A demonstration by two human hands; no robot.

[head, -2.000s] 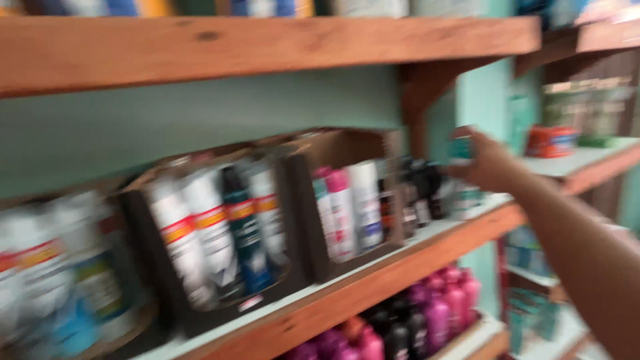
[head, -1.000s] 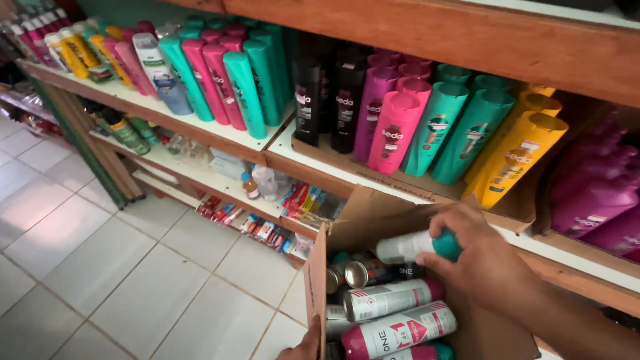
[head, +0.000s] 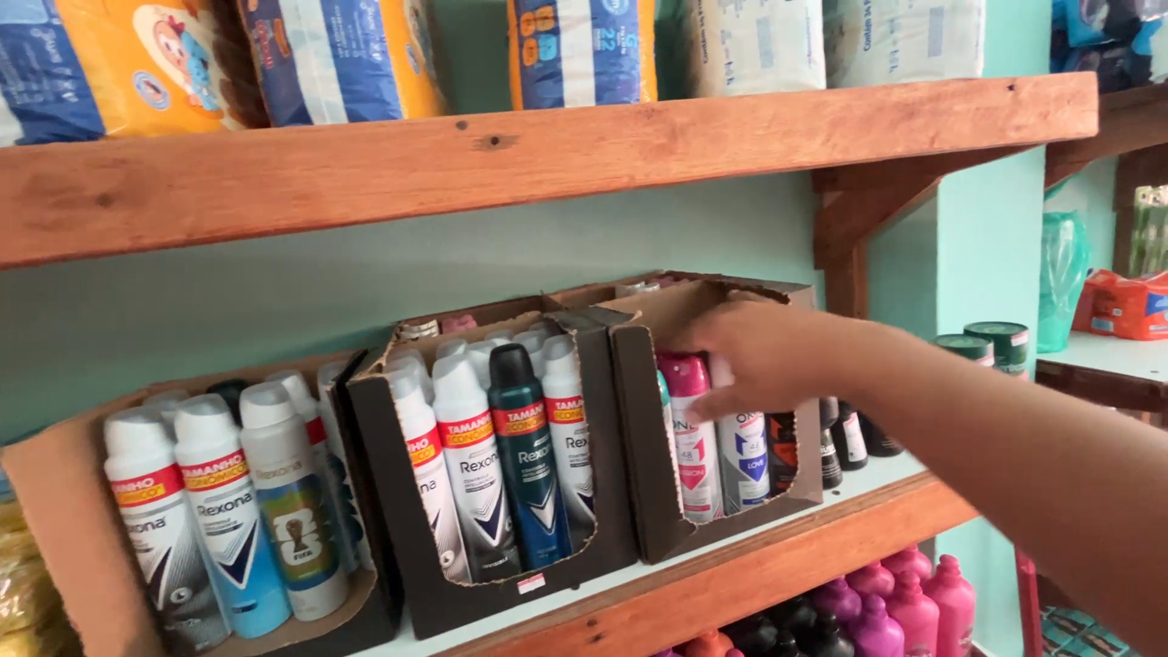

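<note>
My right hand [head: 762,356] reaches from the right into the top of the right-hand black display carton [head: 657,493]. Its fingers are over aerosol deodorant cans, near a pink-capped can [head: 692,447] and a white can with a blue mark [head: 744,456]; whether it grips one is hidden. To the left, the middle carton [head: 420,566] holds white Rexona cans [head: 474,465] and a dark green one [head: 529,456]. The left carton [head: 82,538] holds more Rexona cans, among them a blue and white one [head: 228,529]. My left hand is out of view.
A wooden shelf edge [head: 547,164] runs above, with diaper packs [head: 584,55] on it. A wooden bracket [head: 867,205] stands behind my wrist. Dark small bottles [head: 849,438] and green-lidded jars [head: 996,342] are at the right. Pink and purple bottles [head: 912,611] stand on the shelf below.
The view has swung from the open box of cans up to the shelf. My right hand, which held a teal-capped can over that box, is now at the right-hand carton.
</note>
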